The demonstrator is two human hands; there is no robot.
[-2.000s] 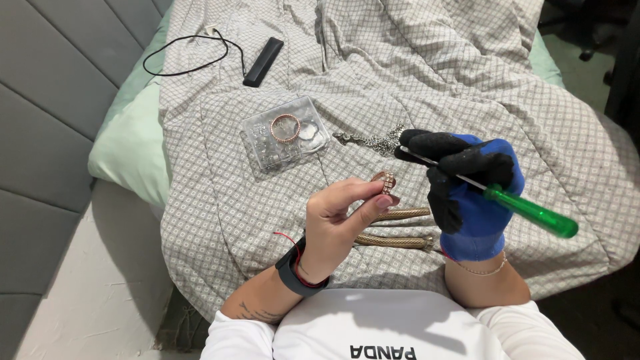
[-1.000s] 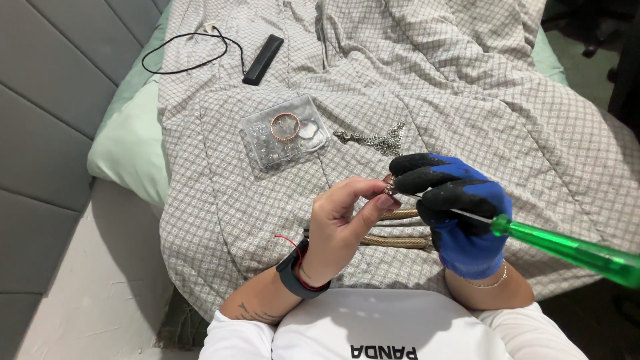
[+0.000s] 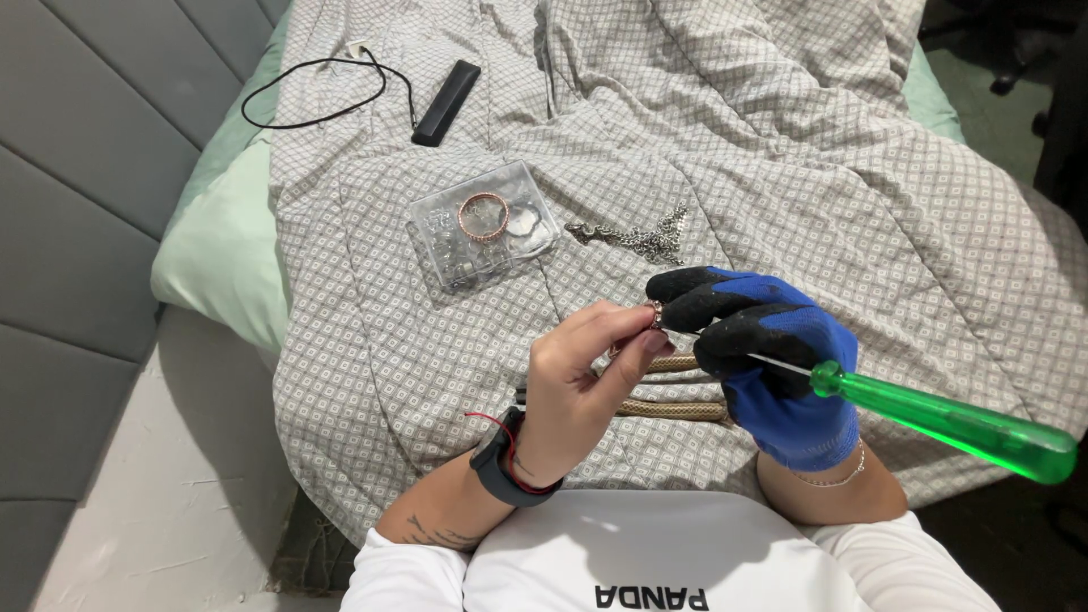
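Bare, with a watch at the wrist, my left hand pinches a small rose-coloured ring or similar jewellery piece between thumb and forefinger. My right hand, in a blue and black coated work glove, holds a screwdriver with a clear green handle; its thin shaft points left toward the piece, and the gloved fingertips touch or nearly touch that piece. The shaft's tip is hidden by the fingers. Behind my left fingers lie gold-coloured braided bands, partly covered by the hand.
On the patterned quilt lies a clear plastic box of small parts, with a rose-coloured bangle on top. A silver chain is heaped to its right. Farther back are a black bar-shaped object and a black cord.
My gloved right hand has moved left and down from above the braided bands to the small piece, bringing the screwdriver with it. My left hand has stayed about where it was.
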